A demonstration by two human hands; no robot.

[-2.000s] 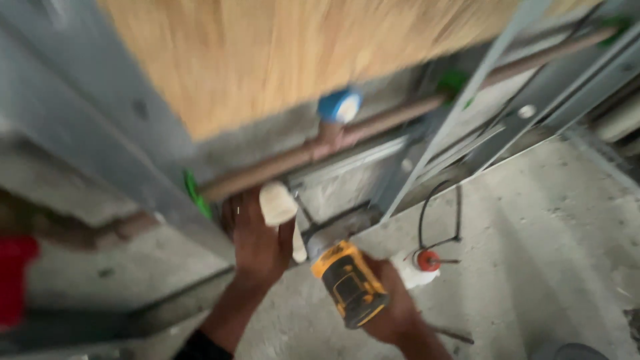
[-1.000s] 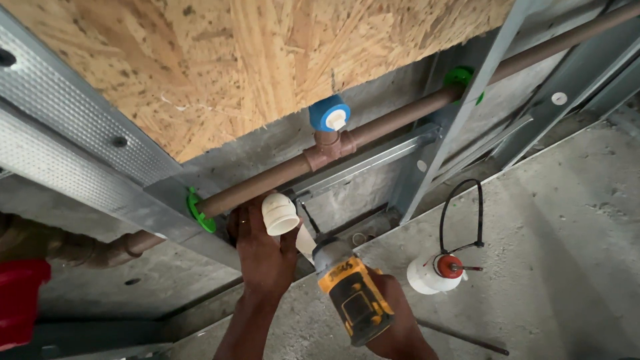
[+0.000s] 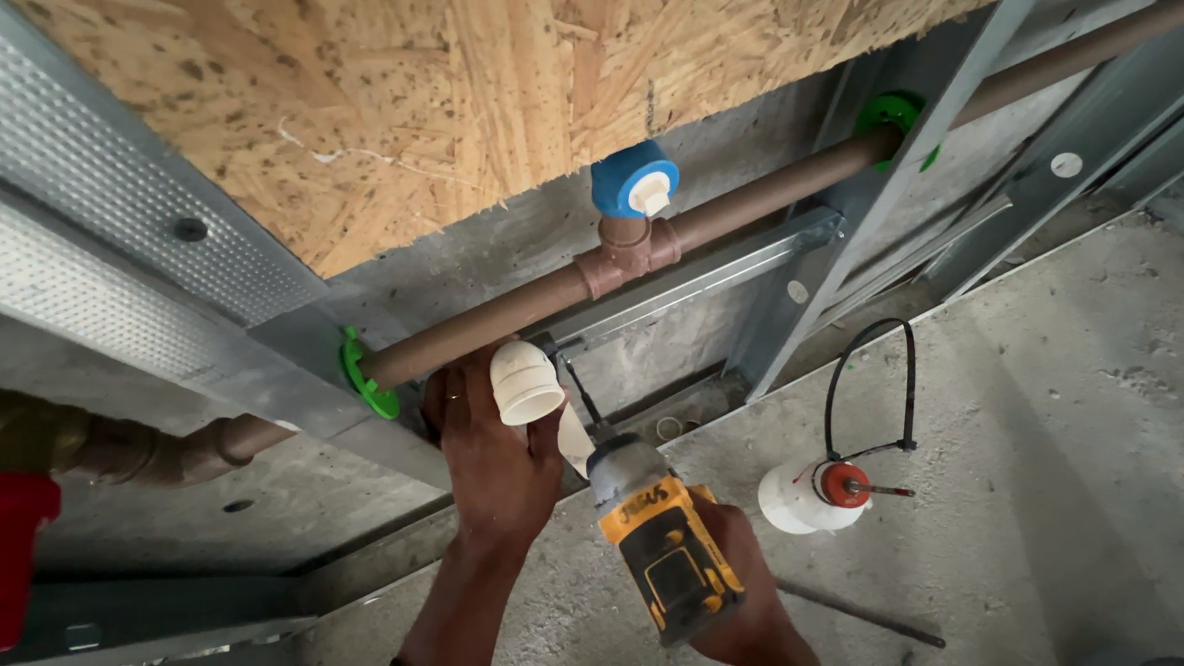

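Note:
My left hand [image 3: 495, 453] grips a white plastic pipe elbow [image 3: 525, 384], just below the brown pipe [image 3: 499, 324]. A white pipe [image 3: 575, 442] slants down behind its fingers. In my right hand [image 3: 740, 573] is a yellow and black cordless impact driver [image 3: 671, 555]. Its long dark bit [image 3: 583, 388] points up toward a dark clamp or bracket [image 3: 550, 347] beside the elbow, near the left end of a metal crosspiece [image 3: 694, 282]. Whether the bit touches a screw there cannot be made out. The fingers on the driver's handle are partly hidden.
An OSB panel [image 3: 416, 111] hangs above, and a brown tee [image 3: 629, 254] carries a blue fitting [image 3: 634, 180]. Metal studs [image 3: 888, 203] stand either side. On the concrete floor lie a white bottle with a red cap [image 3: 805, 499], a black cable tie [image 3: 832, 388] and a dark rod [image 3: 860, 615].
The blurred view has steadied. Both hands keep nearly the same places, the left on the elbow and the right on the driver.

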